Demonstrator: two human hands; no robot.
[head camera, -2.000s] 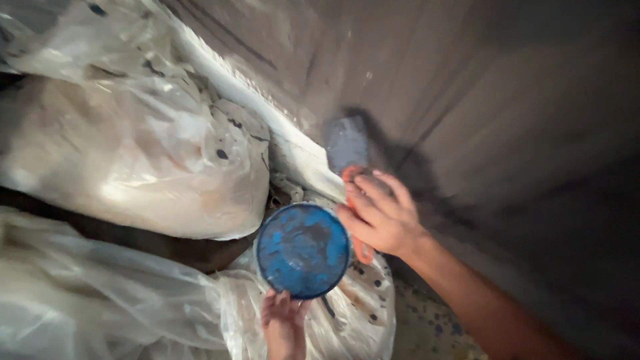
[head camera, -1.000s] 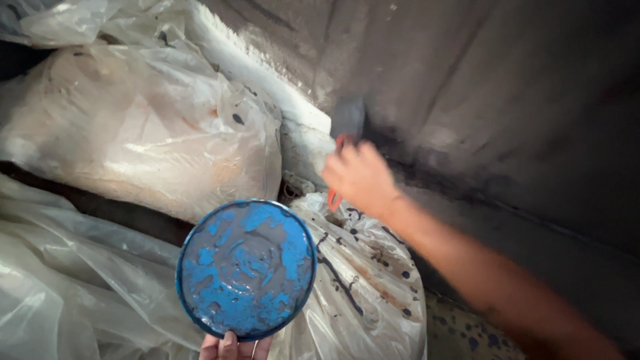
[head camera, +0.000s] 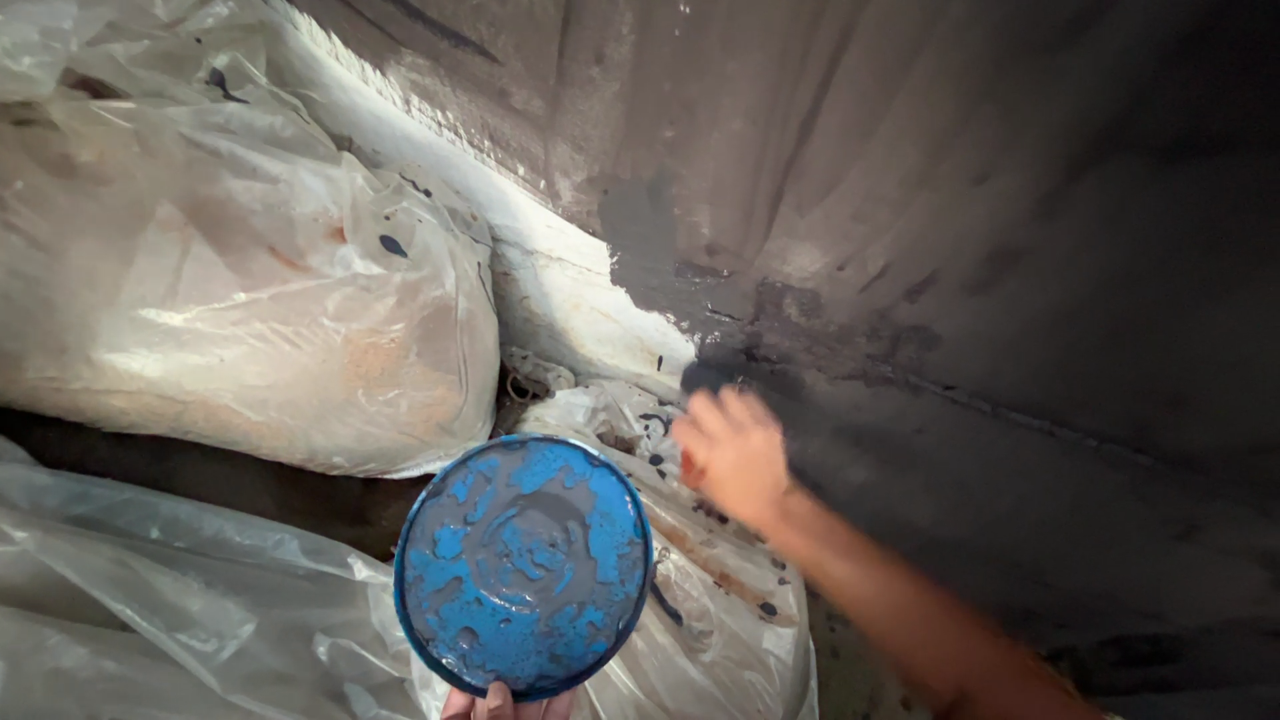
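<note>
My left hand (head camera: 508, 704) grips the lower rim of a round blue lid (head camera: 525, 565) smeared with wet grey coating, its coated face toward me. To the right of the lid, my blurred right hand (head camera: 735, 455) is closed around a tool with an orange-red handle (head camera: 690, 468). The tool's dark head (head camera: 708, 380) lies at the lower end of the white strip (head camera: 575, 300), against the wall's foot; fingers and blur hide its shape, though earlier frames show a wide flat end. Fresh dark grey coating (head camera: 645, 235) covers the wall just above.
A dark, streaked wall (head camera: 760, 120) rises at the upper right. Filled clear plastic bags (head camera: 230, 290) with dark drips lie at the left, and plastic sheeting (head camera: 180, 590) spreads at the lower left. Another spotted plastic-covered bundle (head camera: 740, 600) stands behind the lid.
My right hand with the tool has moved down from the wall to the lower end of the white strip. Wet grey coating shows where the tool's head was. My left hand still holds the lid.
</note>
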